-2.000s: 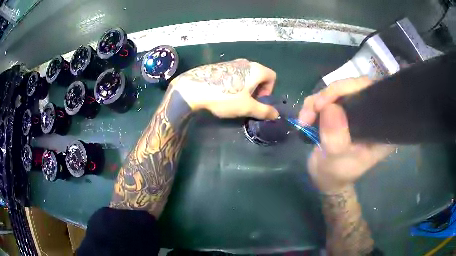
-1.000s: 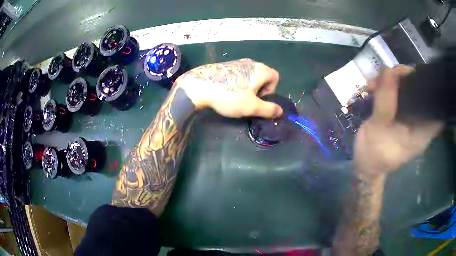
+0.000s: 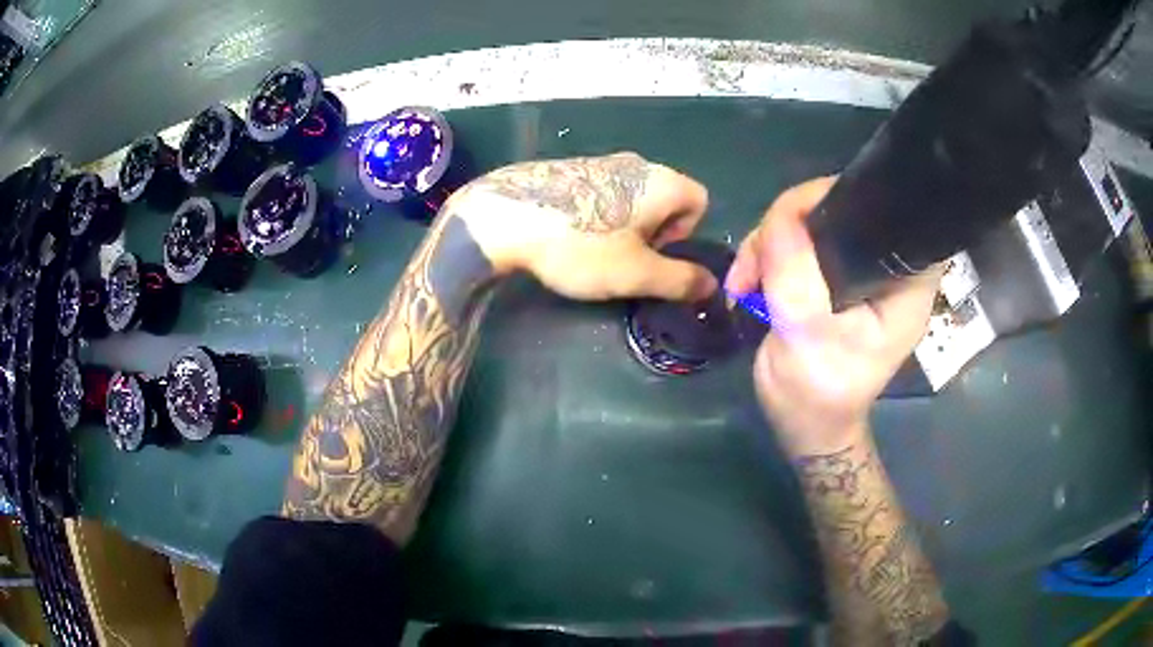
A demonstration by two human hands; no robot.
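A round black unit (image 3: 677,335) lies on the dark green bench in the centre, its rim showing below my fingers. My left hand (image 3: 607,234) is closed on its upper left side and holds it down. My right hand (image 3: 828,310) grips a thick black electric screwdriver (image 3: 942,158), tilted from the upper right. The screwdriver's tip is at the unit's right side, hidden by my fingers, so contact cannot be told. A blue glow shows by my right fingertips.
Rows of similar black units (image 3: 191,243) with silvery rims stand at the left; one (image 3: 405,154) glows blue. A screw feeder (image 3: 957,341) with a pale front is at right. A white strip (image 3: 607,70) edges the belt. Dark ridged pieces (image 3: 28,329) are stacked far left.
My right hand and the screwdriver swung right to the feeder, then came back left to the unit. The feeder sits lower than before. My left hand stayed on the unit.
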